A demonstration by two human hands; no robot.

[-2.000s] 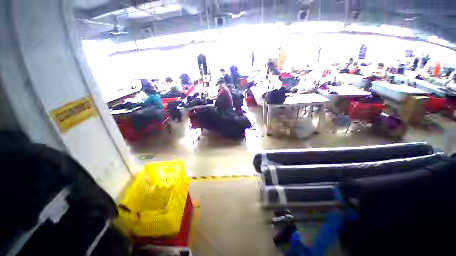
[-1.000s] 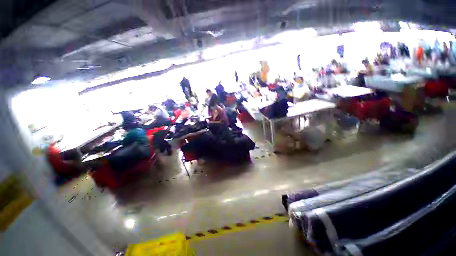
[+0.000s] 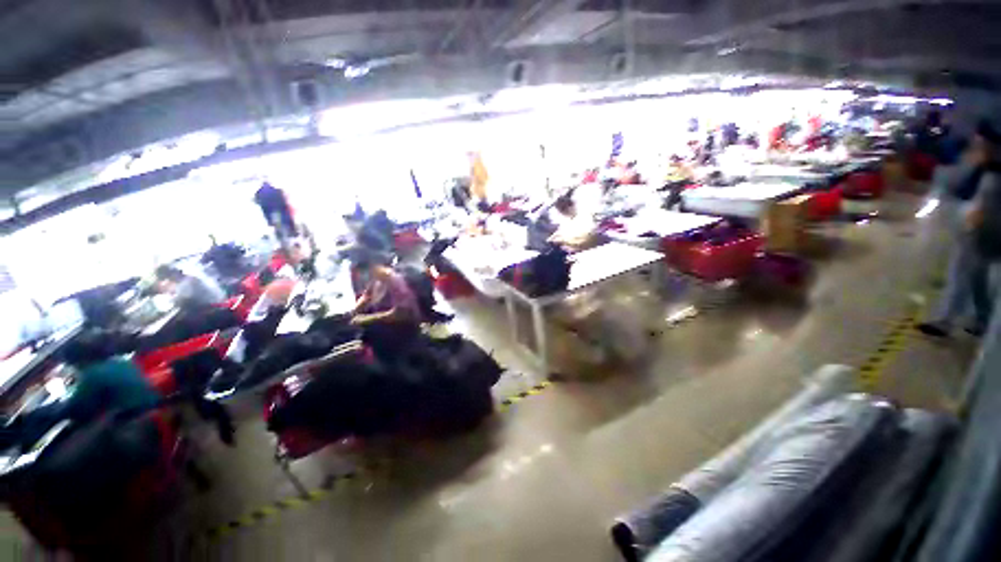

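Neither of my hands is in the picture. Nearest in front of me, at the lower right, lie several long fabric rolls (image 3: 785,474) side by side, wrapped in shiny grey plastic. Their near ends are cut off by the bottom edge. Ahead and left of them, a large black garment pile (image 3: 384,395) lies over a red container beside a sewing table. The picture is blurred.
A pale table (image 3: 615,265) stands past the pile, with a black heap at its left end and blurred bundles below. A red basket (image 3: 713,255) stands farther right. People sit at sewing tables; a person (image 3: 971,247) stands at the right edge. Yellow-black tape (image 3: 889,346) marks the floor.
The view has turned and moved forward. The pillar and yellow basket at the left have gone out of view. The black pile looks nearer, and a standing person shows at the right.
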